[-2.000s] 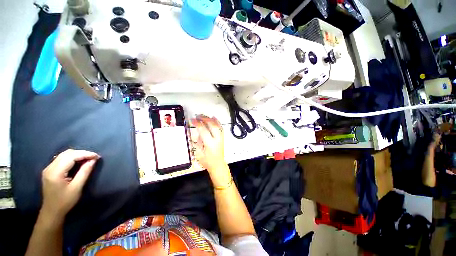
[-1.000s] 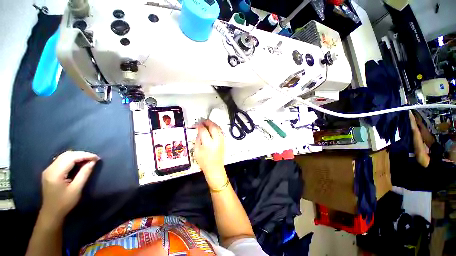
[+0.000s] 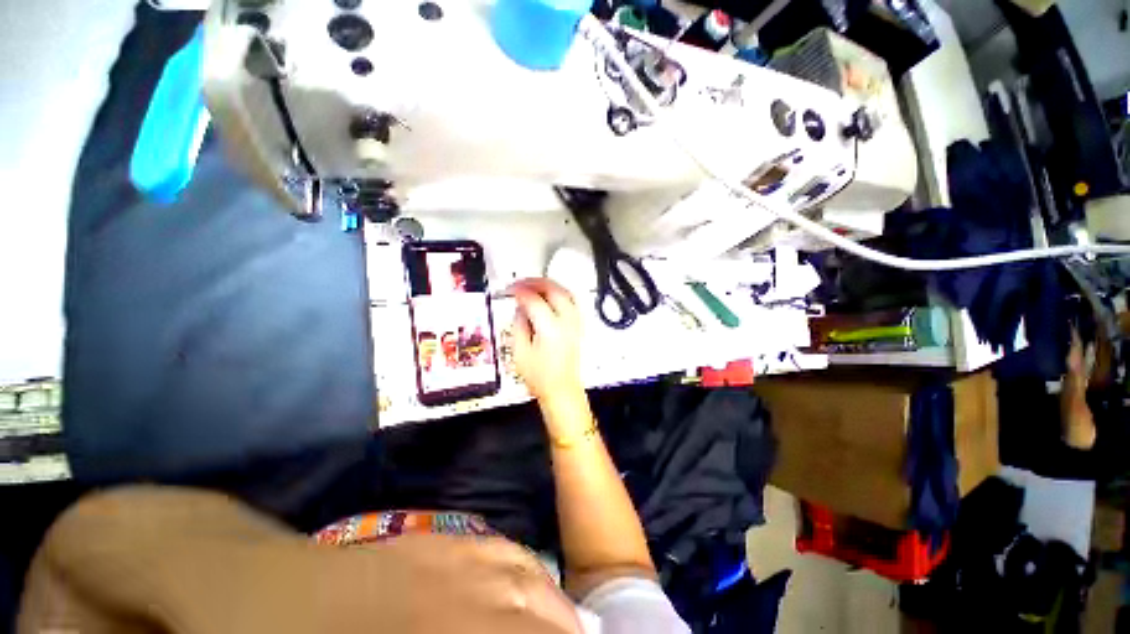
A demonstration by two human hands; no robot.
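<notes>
A black smartphone (image 3: pixel 456 325) lies face up on the white machine table, its lit screen showing pictures. My right hand (image 3: pixel 545 334) rests just right of it, fingers bent; a thin pale thing shows at the fingertips, but whether it is held is unclear. A small white rounded object (image 3: pixel 570 265) lies behind that hand. Dark cloth (image 3: pixel 223 334) lies flat left of the phone. My left arm is large and blurred across the bottom; its hand cannot be made out clearly.
The white sewing machine head (image 3: pixel 496 112) spans the back. Black-handled scissors (image 3: pixel 626 291) and a green stick (image 3: pixel 715 305) lie right of my right hand. A red piece (image 3: pixel 727 373) is at the front edge. A cardboard box (image 3: pixel 830 434) and red crate (image 3: pixel 867 541) stand right.
My left hand has left the dark cloth, and the left arm has come up blurred across the bottom. The view has shifted slightly. My right hand stays beside the phone, whose screen picture changed earlier.
</notes>
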